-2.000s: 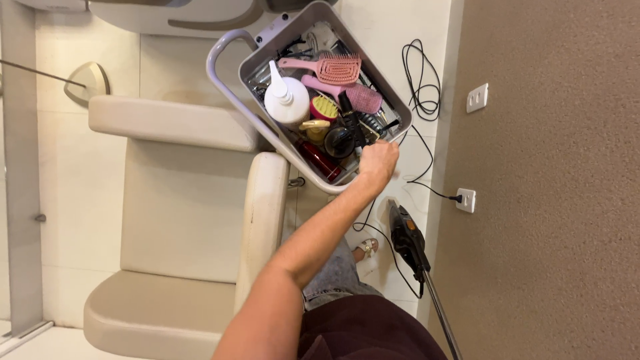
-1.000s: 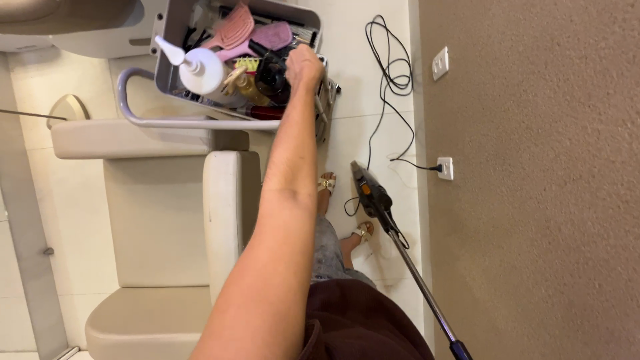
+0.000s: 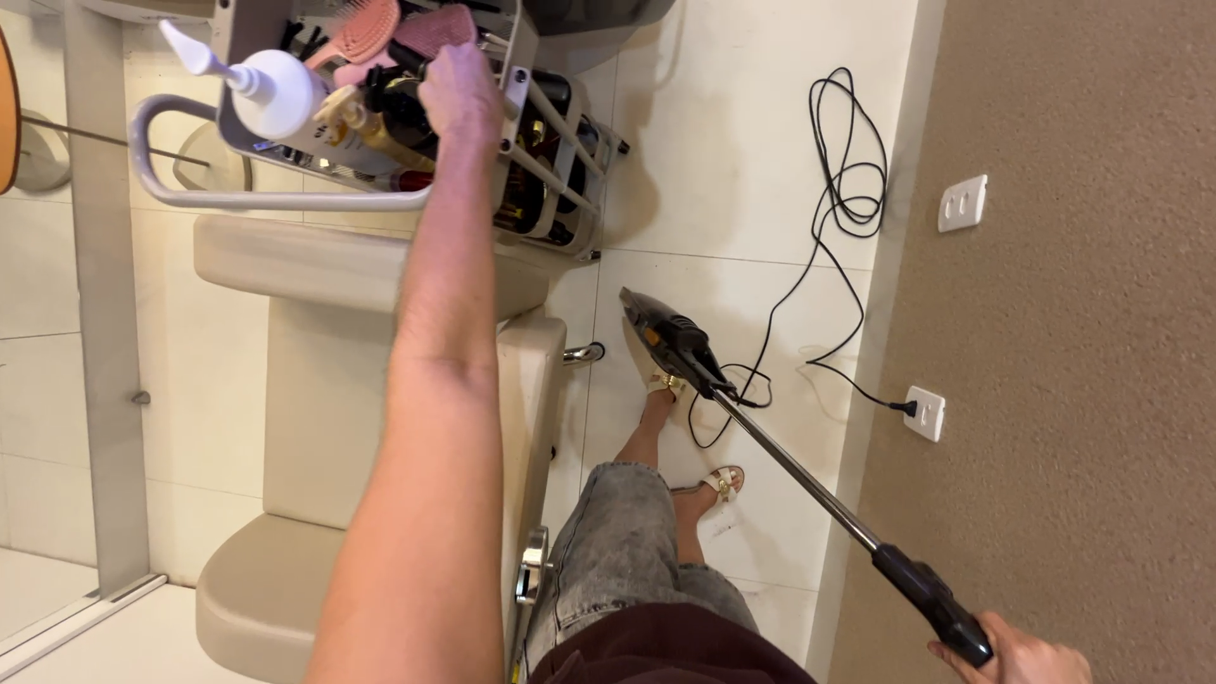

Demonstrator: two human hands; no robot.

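Observation:
My left hand (image 3: 461,95) reaches over the near wall of a grey salon trolley (image 3: 294,199), its fingers bent beside a black bottle; whether they grip the rim or an item is hidden. In the top tray lie a pink vented hairbrush (image 3: 366,30), a second pink brush (image 3: 437,30), a white pump bottle (image 3: 277,95) and a yellowish bottle (image 3: 385,138). At the lower right my right hand (image 3: 1021,655) is closed around the handle of a black corded stick vacuum (image 3: 679,342), whose head is near my feet on the floor.
A beige salon chair (image 3: 304,408) stands left of my arm. A black power cord (image 3: 822,237) lies looped on the tiles and plugs into a wall outlet (image 3: 924,414); another wall plate (image 3: 962,203) is farther along the brown wall. A mirror or glass panel is at far left.
My right hand on the vacuum handle has come into view. The trolley's side and lower shelves now show. The view has shifted, with the trolley higher in the picture.

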